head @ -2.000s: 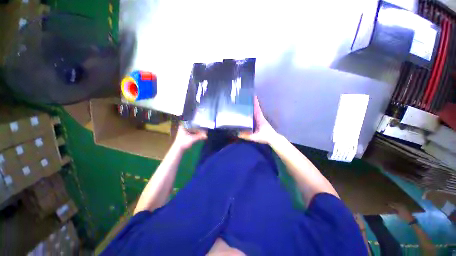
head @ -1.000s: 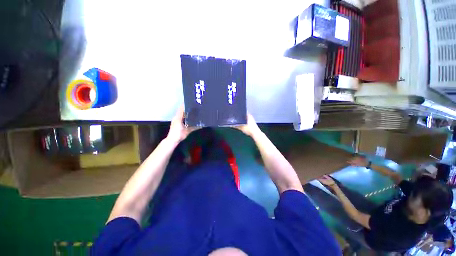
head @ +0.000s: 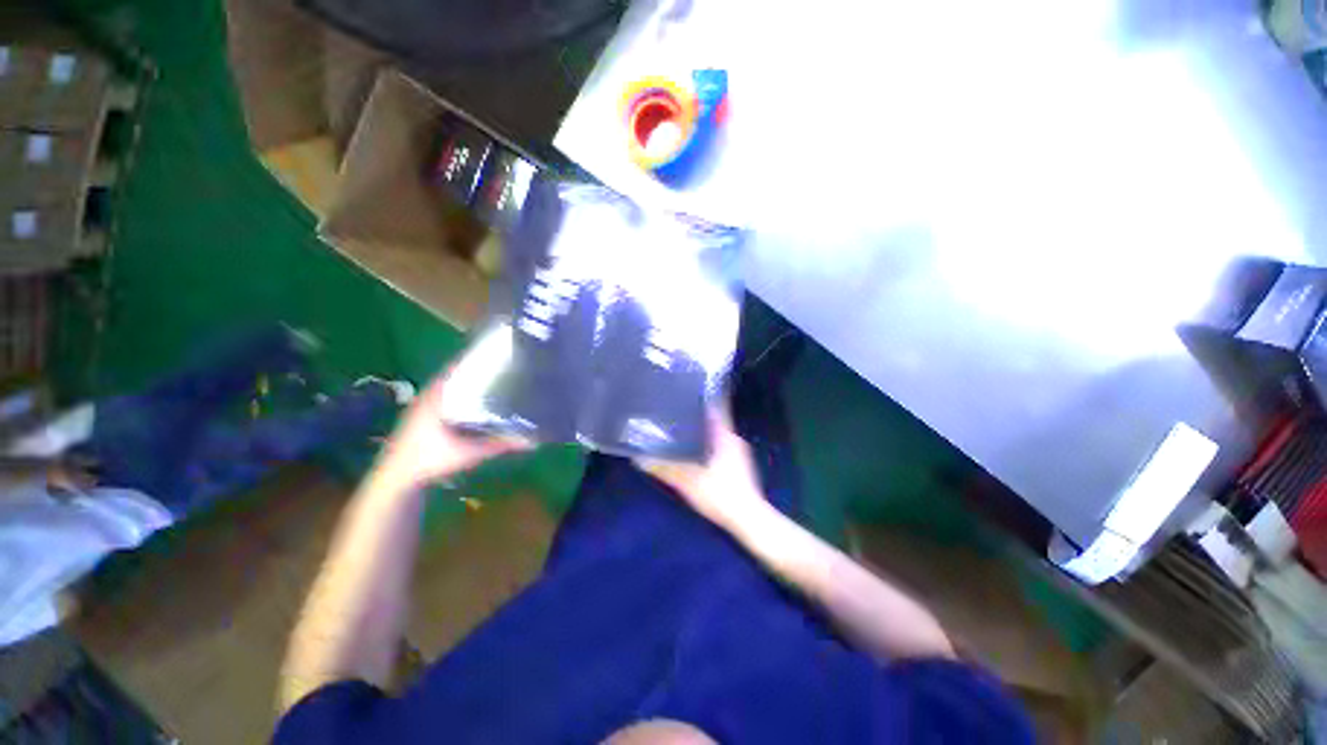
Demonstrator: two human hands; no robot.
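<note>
Two black film-wrapped product boxes (head: pixel 619 328) are held side by side in front of me, glossy with glare. My left hand (head: pixel 454 437) grips their left near end and my right hand (head: pixel 720 469) their right near end. The boxes are off the table, over the gap by its edge. Behind them an open shipping carton (head: pixel 400 218) holds several black product boxes (head: pixel 480 172) and is partly hidden by the held pair.
The shiny metal table (head: pixel 902 320) lies ahead and right, with a blue and orange-red tape dispenser (head: pixel 677 128), a white label strip (head: pixel 1150 502) and a black box (head: pixel 1281 313). Stacked cartons (head: pixel 44 160) stand far left. A person's blurred clothing (head: pixel 73 539) shows lower left.
The view has turned left. My hands have carried the two boxes off the table toward the open carton. The tape dispenser and table now appear further right, and the person at the right is out of view.
</note>
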